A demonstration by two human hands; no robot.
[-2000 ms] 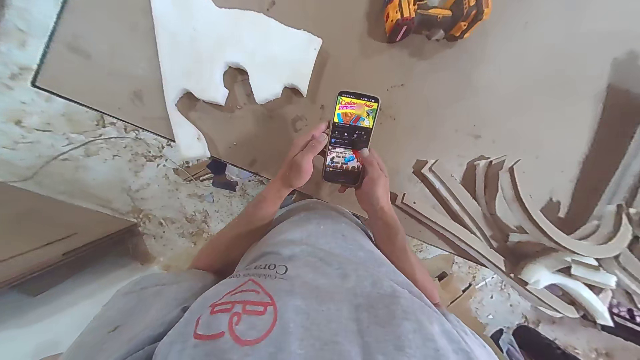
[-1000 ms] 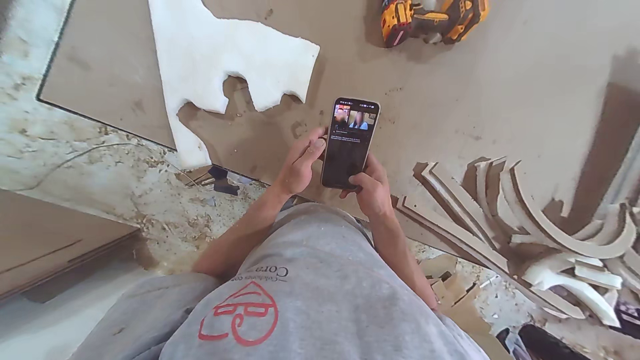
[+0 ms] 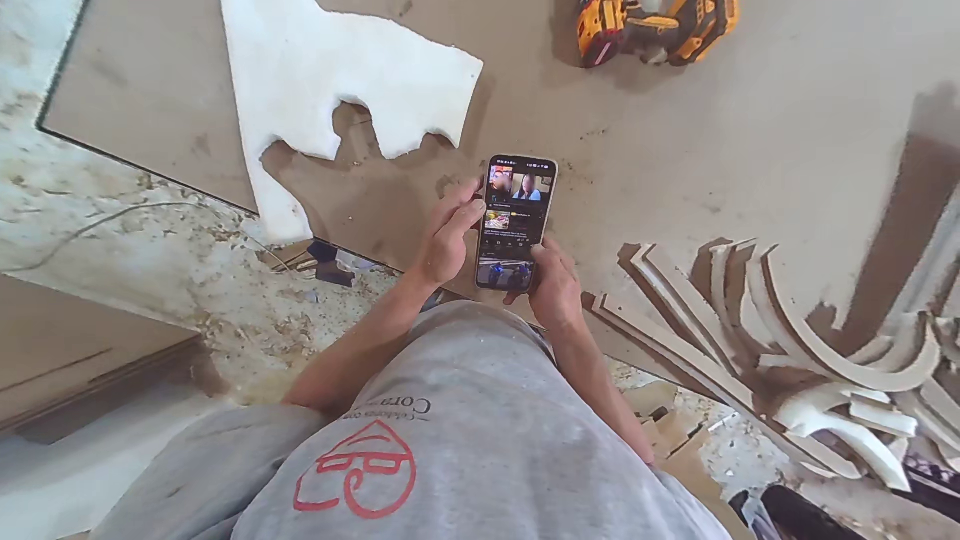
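A smartphone [image 3: 516,225] with a lit screen is held upright over the brown worktop, in front of my grey shirt. My left hand [image 3: 450,236] grips its left edge, thumb along the side. My right hand [image 3: 555,281] holds the lower right edge, with the thumb at the screen's rim. Pictures and small writing fill the dark screen. Up and left of the phone lies a white cut-out sheet [image 3: 360,60] with rounded notches. A yellow and black cordless power tool [image 3: 656,30] rests at the top of the worktop.
Curved cut strips [image 3: 810,345] and white arched offcuts [image 3: 847,420] are piled at the right edge of the worktop [image 3: 675,165]. Brown boards [image 3: 82,345] stand at the lower left. Scraps [image 3: 330,266] and a thin cable [image 3: 112,217] lie on the dusty floor.
The pictures on the phone's screen have changed. My right thumb has shifted from over the lower screen to its right edge. Both hands still hold the phone.
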